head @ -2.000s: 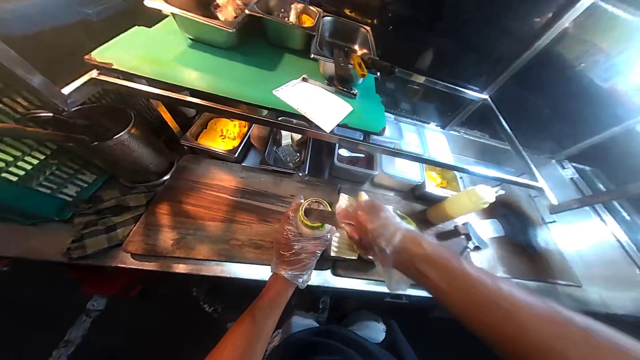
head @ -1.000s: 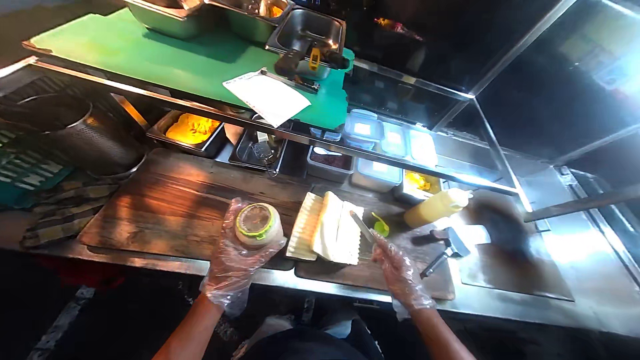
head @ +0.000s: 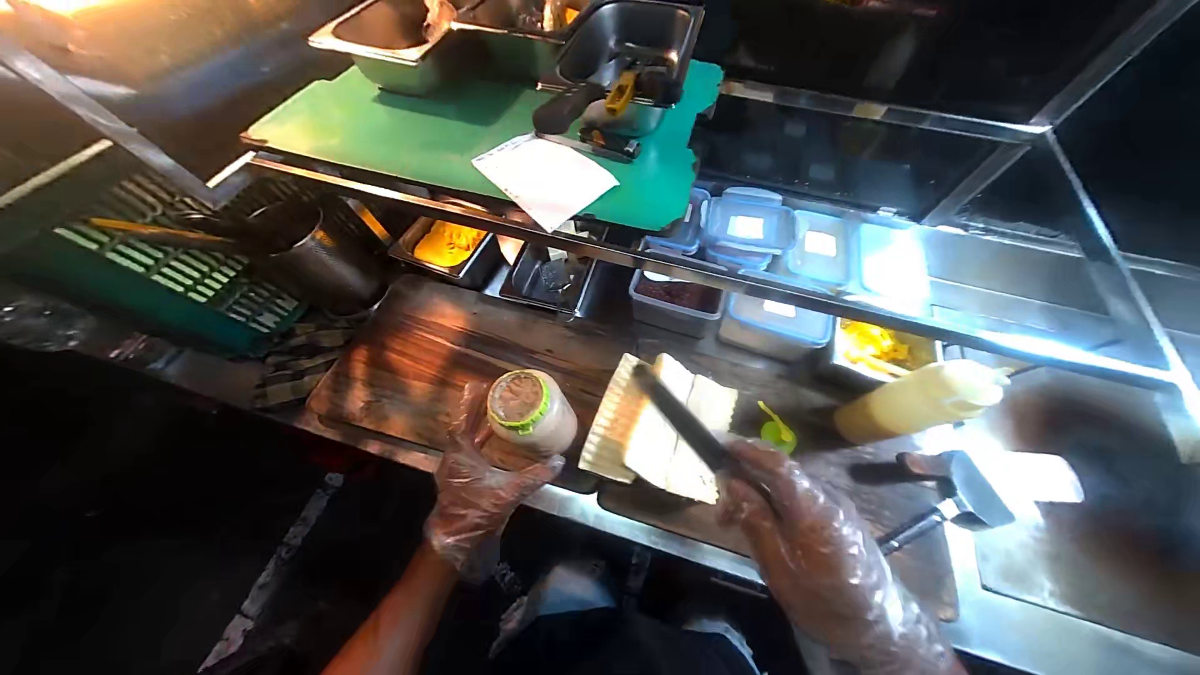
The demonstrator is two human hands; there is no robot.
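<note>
My left hand (head: 483, 492), in a clear plastic glove, is around the lower side of a jar with a green rim (head: 531, 412), which stands upright on the wooden board. My right hand (head: 811, 534), gloved too, grips a knife (head: 689, 422) whose blade lies over white bread slices (head: 670, 436) on ridged white paper (head: 609, 427). Whether the blade touches the bread, I cannot tell. A small green spoon (head: 776, 431) rests to the right of the bread.
A yellow squeeze bottle (head: 919, 401) lies at the right, behind a metal scraper (head: 975, 492). Lidded tubs (head: 773, 323) and a pan of yellow food (head: 450, 246) sit below the shelf's metal edge. The green board (head: 412, 141) above bears metal pans and a paper sheet.
Two seconds ago my hands were close together at the jar, the knife at its mouth. Since then my right hand has moved away to the right, and the knife is now over the bread.
</note>
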